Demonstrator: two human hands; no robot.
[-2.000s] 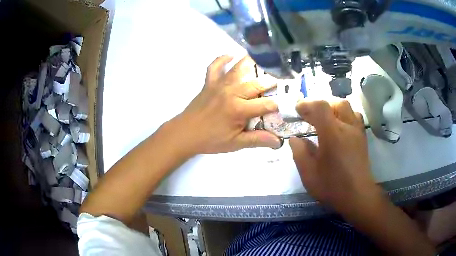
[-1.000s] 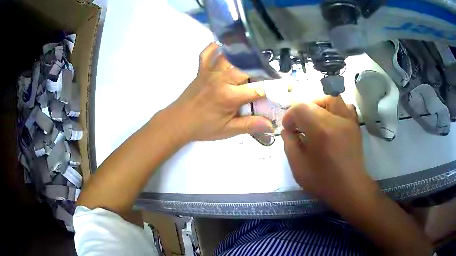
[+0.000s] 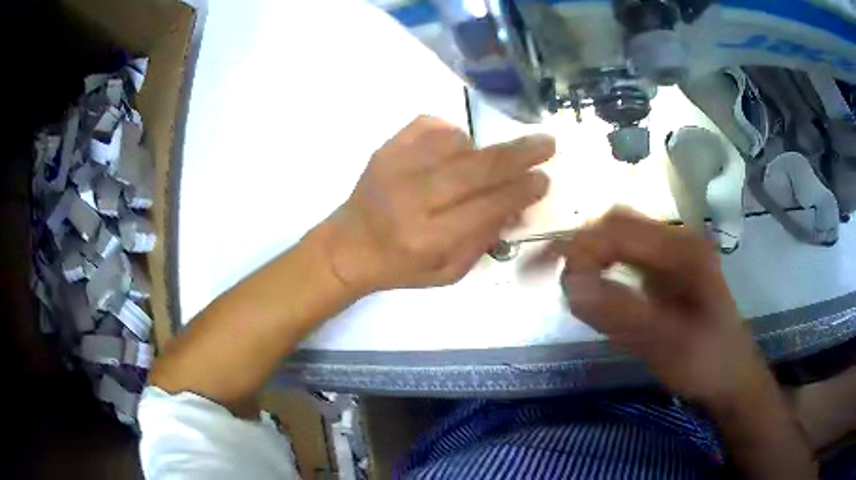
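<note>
My left hand point(image 3: 441, 206) lies over the machine bed just left of the needle area point(image 3: 573, 108), fingers stretched together to the right; what is under them is hidden. My right hand point(image 3: 643, 277) is blurred, to the right and nearer the front edge, with its fingers curled; no held piece can be made out. A small rounded fitting point(image 3: 505, 249) shows below my left fingers. The bed under the needle is washed out by bright light, so no workpiece can be told there.
The white and blue sewing machine head point(image 3: 770, 37) spans the top right. Grey-white loops point(image 3: 798, 192) are heaped right of the needle. A carton point(image 3: 174, 169) of small grey-white bands point(image 3: 99, 234) stands at left. A ruler strip point(image 3: 450, 373) runs along the table's front edge; a lower carton shows beneath.
My right hand has moved right and away from my left hand. My left hand has shifted slightly, its fingers now straighter and closer together. The pinkish patch between the hands no longer shows.
</note>
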